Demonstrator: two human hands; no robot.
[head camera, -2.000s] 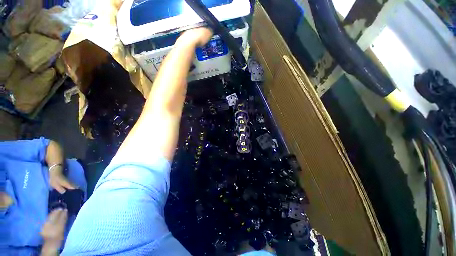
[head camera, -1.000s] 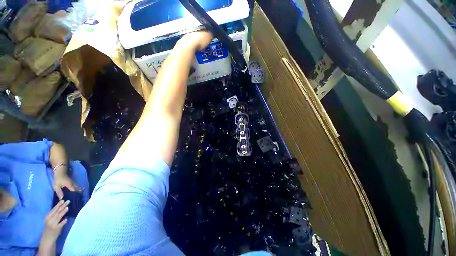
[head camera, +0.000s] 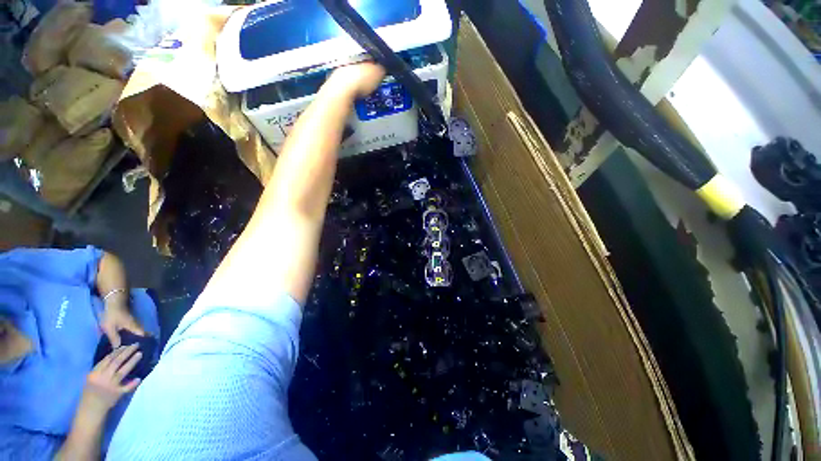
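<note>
My left hand (head camera: 360, 79) reaches up to the white automatic screw feeder (head camera: 378, 137) at the top centre. Its fingers go in under the raised lid with the blue translucent window (head camera: 297, 31), beside the blue control panel; the fingertips are hidden, so I cannot tell if they hold anything. A thick black feed hose (head camera: 374, 43) crosses in front of the lid close to my hand. My right hand is out of the picture; only a bit of light blue cloth shows at the bottom edge.
Black socket inserts (head camera: 405, 351) lie heaped below the feeder, edged on the right by a cardboard divider (head camera: 576, 288). An open kraft sack (head camera: 162, 99) stands left of the feeder. A coworker in light blue (head camera: 54, 333) handles a dark part at lower left. A thick black hose (head camera: 621, 112) hangs right.
My left hand stays at the feeder with little movement. The view has shifted slightly. The coworker's hands have moved on the dark part.
</note>
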